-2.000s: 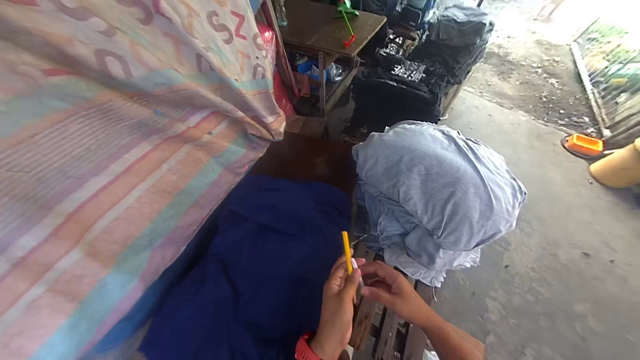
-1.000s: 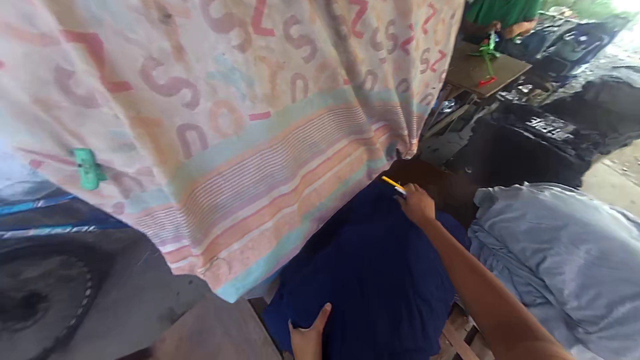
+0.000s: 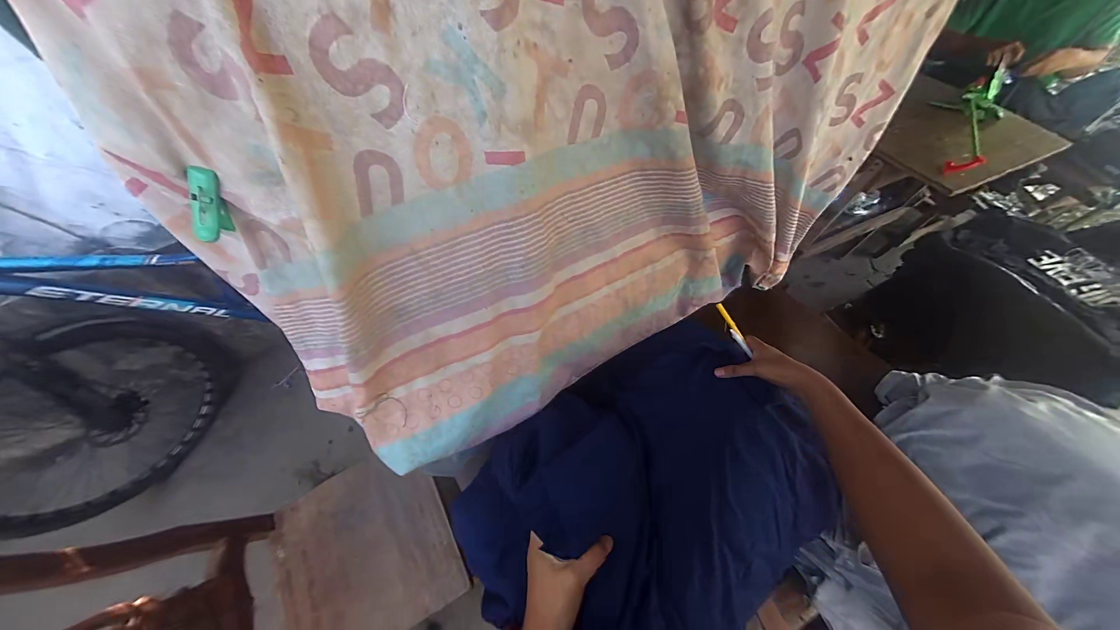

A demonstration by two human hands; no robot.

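A dark blue cloth [image 3: 647,472] lies bunched over a wooden surface. At its near edge my left hand [image 3: 564,569] takes hold of a fold, the fingers hidden under the fabric. My right hand [image 3: 770,360] rests at the cloth's far right side, holding a slim yellow tool [image 3: 727,318] with a pale lower part, whose kind I cannot tell; its yellow end points away from me. The thumb and a finger of that hand touch the cloth.
A printed curtain [image 3: 525,210] with a green clothespin [image 3: 206,203] hangs ahead. At left stand a bicycle [image 3: 122,411] and a wooden board [image 3: 372,542]. Grey cloth [image 3: 1006,490] and a black bag [image 3: 989,306] lie right. Beyond, a person's hands [image 3: 1006,57] are near a wooden table [image 3: 954,131].
Two seconds ago both hands were together at the yellow tool; now they are apart, the left at the blue cloth's near edge. The view has swung left.
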